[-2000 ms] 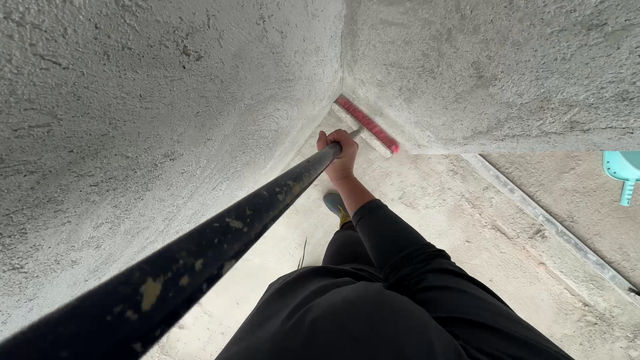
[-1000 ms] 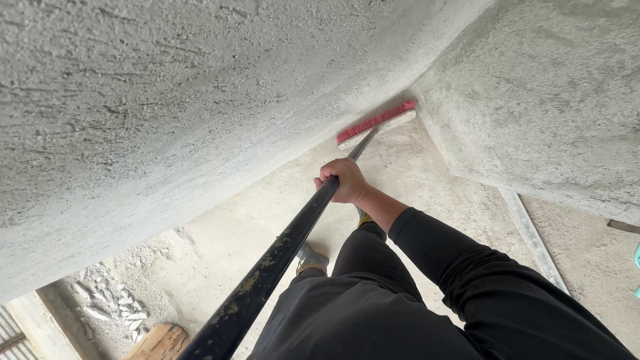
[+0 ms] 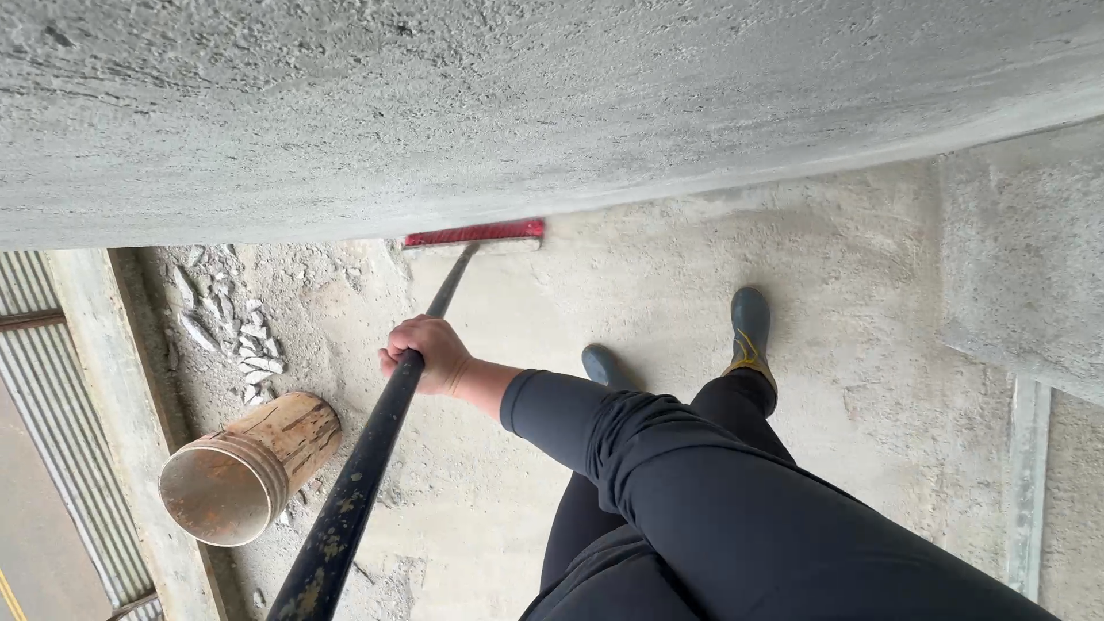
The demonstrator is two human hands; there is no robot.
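Note:
My right hand (image 3: 427,354) is closed around the dark, paint-spotted pole (image 3: 358,483) of a push broom. The pole runs from the bottom edge, left of centre, up to the broom head (image 3: 474,233). Its red bristles lie along the foot of the rough concrete wall (image 3: 517,112), on the dusty floor. Left of the broom head lies a pile of broken rubble (image 3: 233,323). My left hand is out of view, and the pole's near end is cut off by the frame.
A stained plastic bucket (image 3: 293,435) lies on its side at the left, near a concrete ledge (image 3: 129,414) with corrugated sheeting (image 3: 65,431) beyond. My boots (image 3: 750,323) stand on the floor. A wall section (image 3: 1026,250) and a pale strip (image 3: 1028,483) are at the right.
The broom head has moved left along the wall, away from the corner and towards the rubble. My right hand stays closed on the pole. The view has swung left, bringing in the whole bucket.

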